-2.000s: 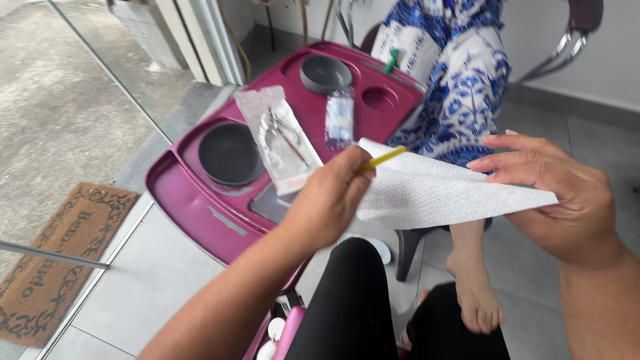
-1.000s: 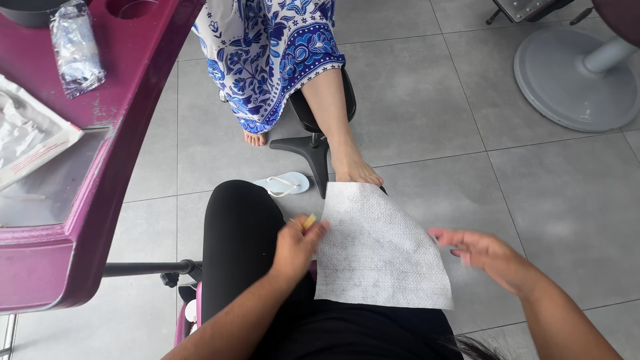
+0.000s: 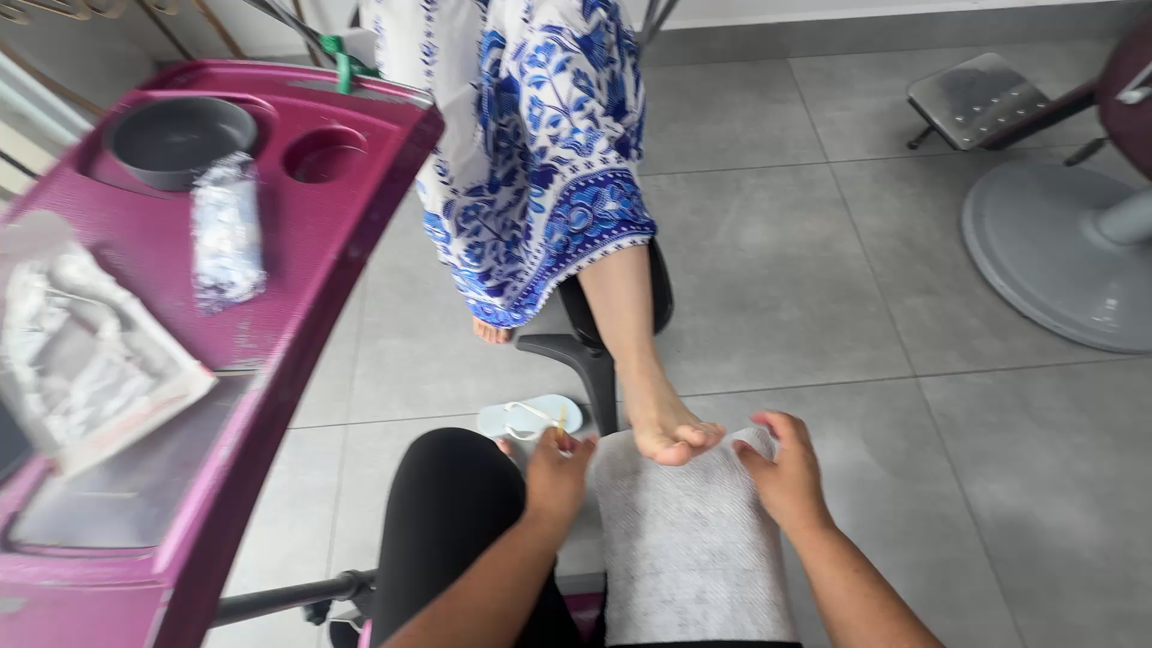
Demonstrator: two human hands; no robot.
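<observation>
A white textured paper towel (image 3: pixel 693 549) lies spread over my right thigh and knee. Another person's bare foot (image 3: pixel 668 423) rests at its far edge. My left hand (image 3: pixel 556 475) is at the towel's left side, holding a thin yellow stick (image 3: pixel 562 421) between thumb and fingers. At the towel's far right corner is my right hand (image 3: pixel 785 468), thumb and fingers apart; whether it pinches the edge is unclear.
On the left stands a magenta tray table (image 3: pixel 297 243) with a grey bowl (image 3: pixel 180 139), a wrapped packet (image 3: pixel 227 234) and an opened pouch (image 3: pixel 90 360). A flip-flop (image 3: pixel 531 416) lies on the floor. A grey round chair base (image 3: pixel 1062 261) stands at right.
The towel, held up between both hands two seconds ago, now lies over my right thigh with the person's foot at its far edge. My right hand has come to the towel's far corner.
</observation>
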